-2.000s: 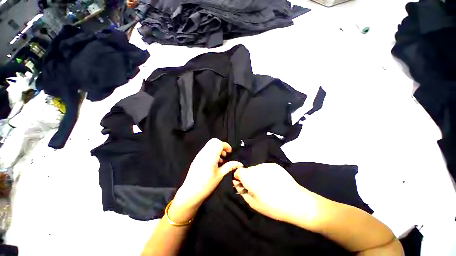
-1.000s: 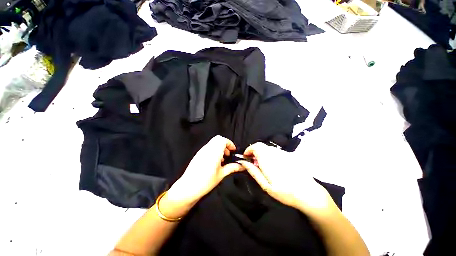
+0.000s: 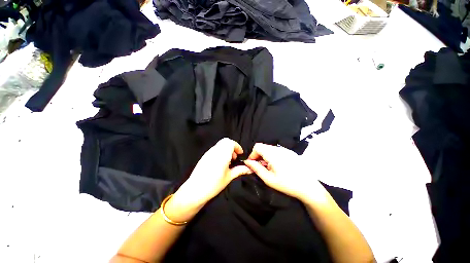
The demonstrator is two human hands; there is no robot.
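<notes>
A black garment (image 3: pixel 175 133) lies in layered folds in the middle of the white table, with greyer patches and a narrow grey-black strip (image 3: pixel 205 92) on top. Its near part runs down towards me under my forearms. My left hand (image 3: pixel 219 164), with a gold bangle at the wrist, pinches a dark fold of the garment between thumb and fingers. My right hand (image 3: pixel 273 167) pinches the same fold just to the right, fingertips almost touching the left ones. The exact edge or seam between the fingertips is too small and dark to make out.
A dark grey garment stack (image 3: pixel 242 20) lies at the far side. Black garment piles lie at the upper left (image 3: pixel 98 33) and along the right (image 3: pixel 443 133). A pale basket (image 3: pixel 363 23) stands far right. Black scraps (image 3: pixel 327 121) and a small green item (image 3: pixel 380 66) lie on the table (image 3: pixel 371 154).
Since two seconds ago my right hand has turned and my fingertips have come to a raised pinch, with the near cloth bunched up. The view has tilted, showing the basket. The last second changed little.
</notes>
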